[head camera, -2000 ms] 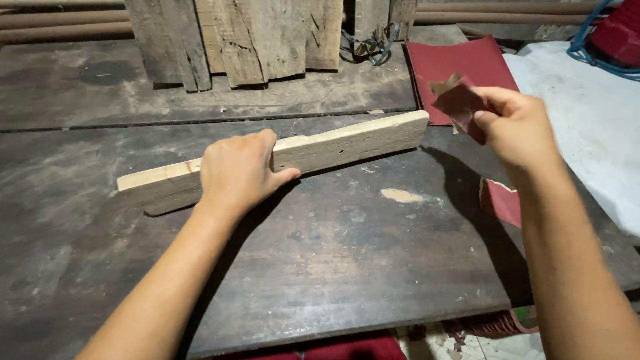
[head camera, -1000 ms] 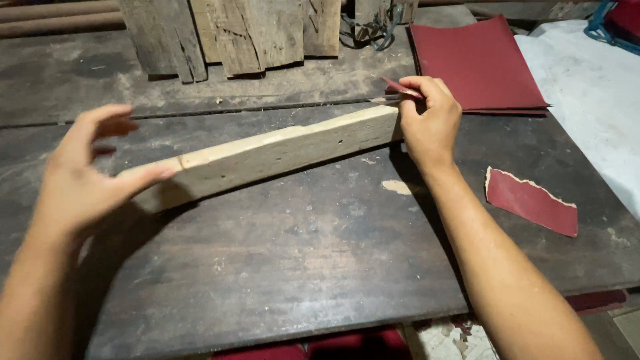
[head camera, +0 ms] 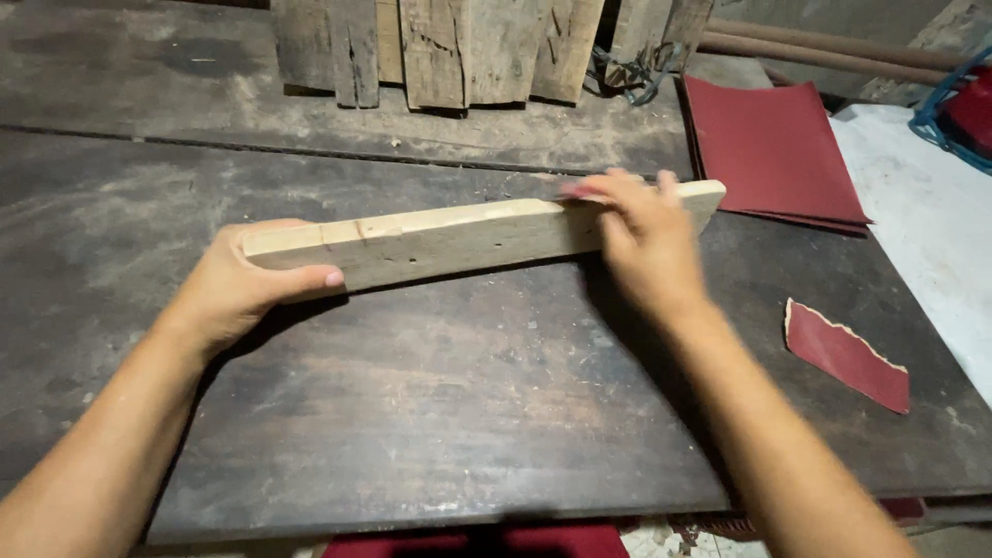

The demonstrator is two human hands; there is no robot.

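A pale wooden board (head camera: 457, 240) stands on its long edge on the dark wooden table, its narrow top edge facing up. Around its left end my left hand (head camera: 256, 271) is closed, thumb on the near face, fingers behind. My right hand (head camera: 647, 240), blurred, is on the top edge near the right end and presses a folded piece of red sandpaper (head camera: 581, 190) on it; the fingers mostly hide this piece. To the right of my right forearm lies a torn strip of red sandpaper (head camera: 849, 356).
Red sandpaper sheets (head camera: 779, 147) are stacked at the back right, beside a white sheet (head camera: 891, 163). Rough wooden planks (head camera: 504, 50) stand at the back, with dark wire (head camera: 639, 77) near them. A gap (head camera: 310, 153) runs across the tabletop (head camera: 434, 403). A red object in blue netting sits far right.
My left hand has gone from the board's middle, through a loose open pose, to a grip on its left end. My right hand has brought the sandpaper down from the air onto the board's top edge.
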